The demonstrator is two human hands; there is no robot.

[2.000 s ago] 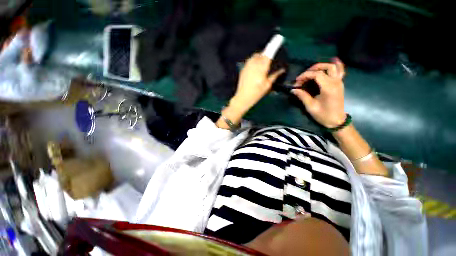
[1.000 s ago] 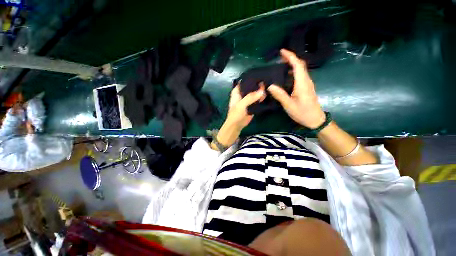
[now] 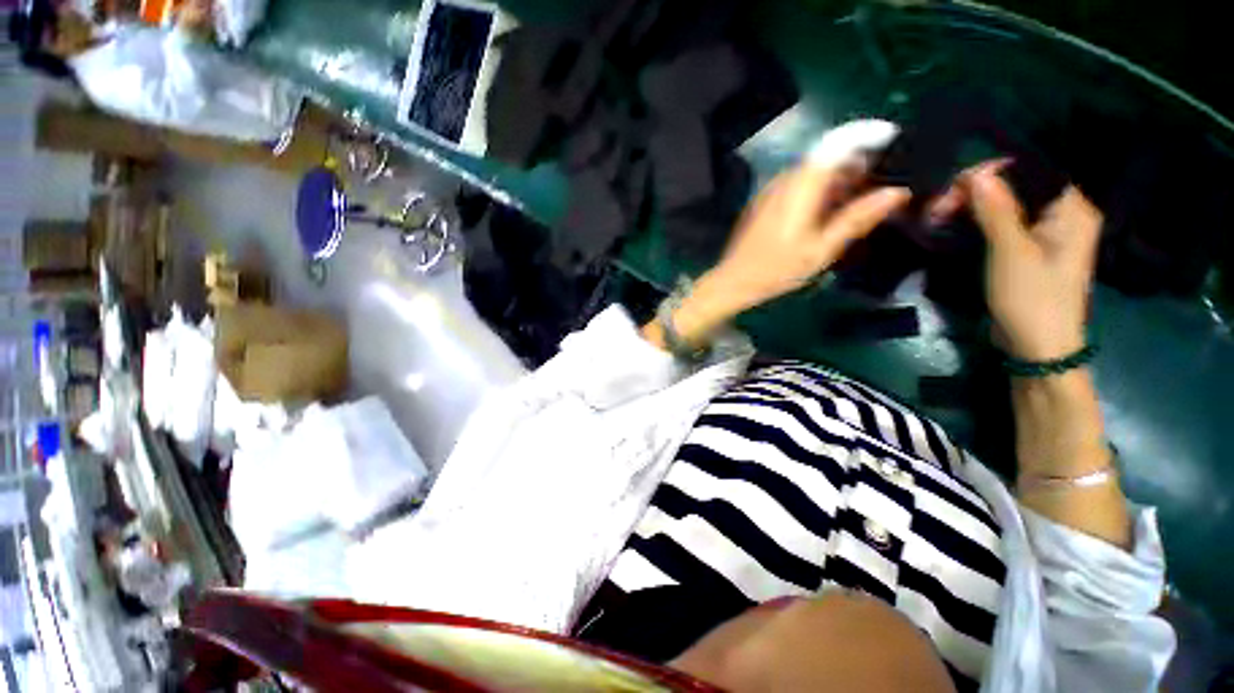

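Note:
A matte black foam insert (image 3: 923, 152) is between my hands over the green bench; its outline is blurred and merges with dark foam behind. My left hand (image 3: 798, 228), with a white covering on one finger, holds its left side. My right hand (image 3: 1039, 264) has its fingers curled at its right side. Small black foam strips (image 3: 877, 322) lie on the bench below my hands. A large heap of black foam inserts (image 3: 636, 136) lies left of my left hand.
A white-edged tray with dark contents (image 3: 449, 75) stands left of the heap. A black plastic bag (image 3: 521, 291) is below the bench edge. A round blue stool (image 3: 321, 213), brown cartons (image 3: 284, 355) and white bags are on the floor side.
The view has turned and shifted. My hands were close together around a foam block one second ago and are now wider apart at foam. Small strips now show on the bench below them.

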